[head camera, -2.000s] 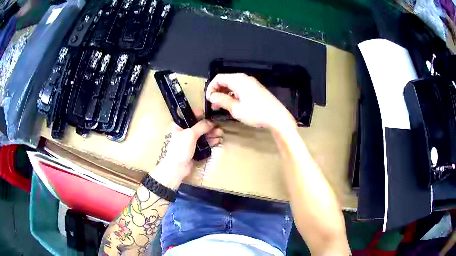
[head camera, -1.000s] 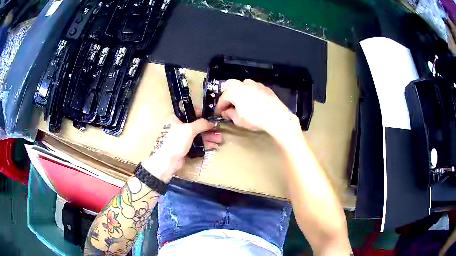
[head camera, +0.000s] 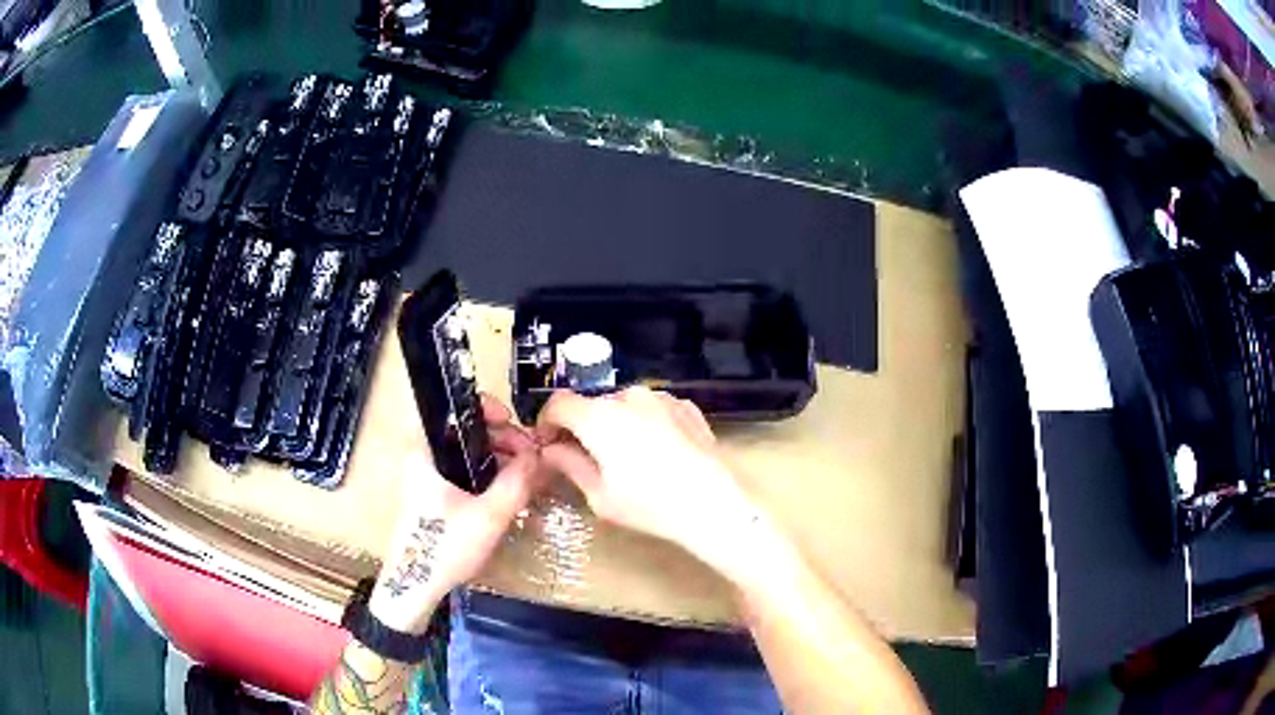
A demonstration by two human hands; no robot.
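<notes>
A narrow black control panel (head camera: 445, 374) with silver-white details stands tilted at the left of the work spot. My left hand (head camera: 483, 489) holds its lower end, with thumb and fingertips beside my right fingertips. My right hand (head camera: 636, 468) is pinched at the near left corner of the black housing (head camera: 699, 335). The tiny thing between the fingertips is too small to tell. The housing is a deep rectangular tray lying on the cardboard, with a white disc (head camera: 587, 355) and thin wires near its left end.
Stacked black panels (head camera: 266, 279) lie at left beside a plastic film bag (head camera: 98, 266). A black foam mat (head camera: 671, 224) lies behind the housing on cardboard (head camera: 839, 517). At right are a white-and-black sheet (head camera: 1042, 252) and another housing (head camera: 1189, 363). A red folder (head camera: 224, 580) is lower left.
The view has shifted, so the bench sits lower in the picture. Both hands have come away from over the housing's left end, showing the white disc. The panel is tilted more.
</notes>
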